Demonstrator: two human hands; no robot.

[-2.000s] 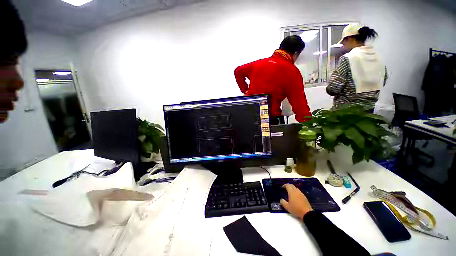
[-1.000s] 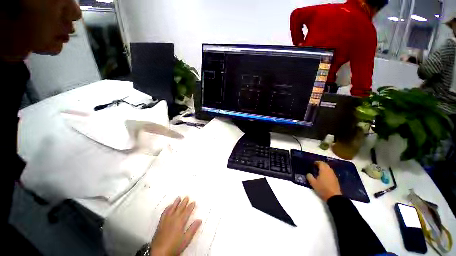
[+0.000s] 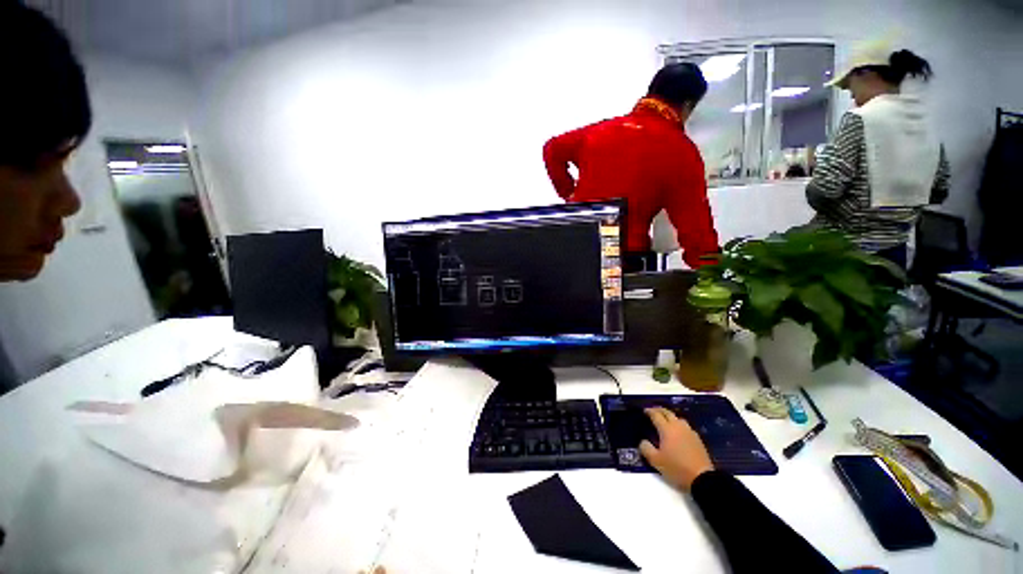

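Observation:
My right hand [image 3: 675, 448] lies on the dark mouse pad [image 3: 729, 435], fingers curved over a small dark mouse that is mostly hidden under them. The black keyboard [image 3: 538, 435] lies just left of the pad. The monitor [image 3: 505, 280] behind it shows small outlined pattern pieces on a black screen. A flat black four-sided piece [image 3: 570, 525] lies below the keyboard. White paper patterns [image 3: 421, 448] with faint lines lie to the left. My left hand is not clearly in view; only a tiny skin-coloured spot shows at the bottom edge.
Off-white fabric [image 3: 168, 448] lies at left. A phone [image 3: 883, 501], a tape measure [image 3: 954, 482] and a pen [image 3: 804, 437] lie at right. An amber bottle [image 3: 703, 353] and a plant [image 3: 802, 292] stand behind the pad. A person is close at left; two others stand behind the desk.
The view has tilted up and swung back right since one second ago. My left hand has dropped out of view from the paper. My right hand stays at the mouse. The outlines on the screen differ.

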